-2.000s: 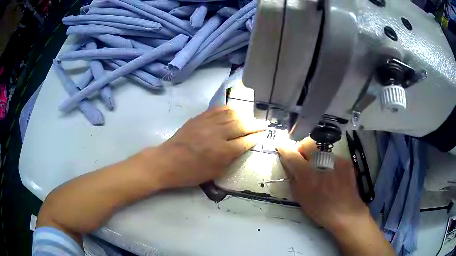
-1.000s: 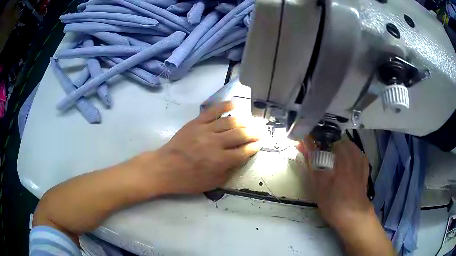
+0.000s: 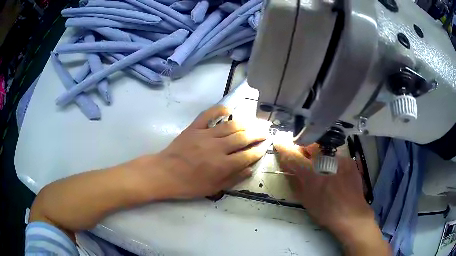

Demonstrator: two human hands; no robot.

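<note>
A pale blue fabric piece (image 3: 239, 97) lies on the machine bed behind my left fingers, washed out by the lamp. My left hand (image 3: 212, 155) lies palm down on the bed left of the needle, its fingers holding the piece against it. My right hand (image 3: 327, 187) is right of the needle, with its fingertips close to the presser foot (image 3: 277, 127). Glare and the machine head hide part of these fingers, and I cannot tell what they hold. The sewing machine head (image 3: 320, 65) stands over both hands.
Rounded blue straps (image 3: 135, 55) are heaped on the white table (image 3: 115, 135) at the upper left. Flat blue strips (image 3: 397, 195) hang at the right. Black snips (image 3: 362, 155) lie partly hidden behind my right hand. The machine bed's dark edge (image 3: 265, 198) runs in front of my hands.
Compared with one second ago, my right fingers have moved left towards the needle. The fabric behind my left fingers shows in a slightly different place. The view has shifted slightly.
</note>
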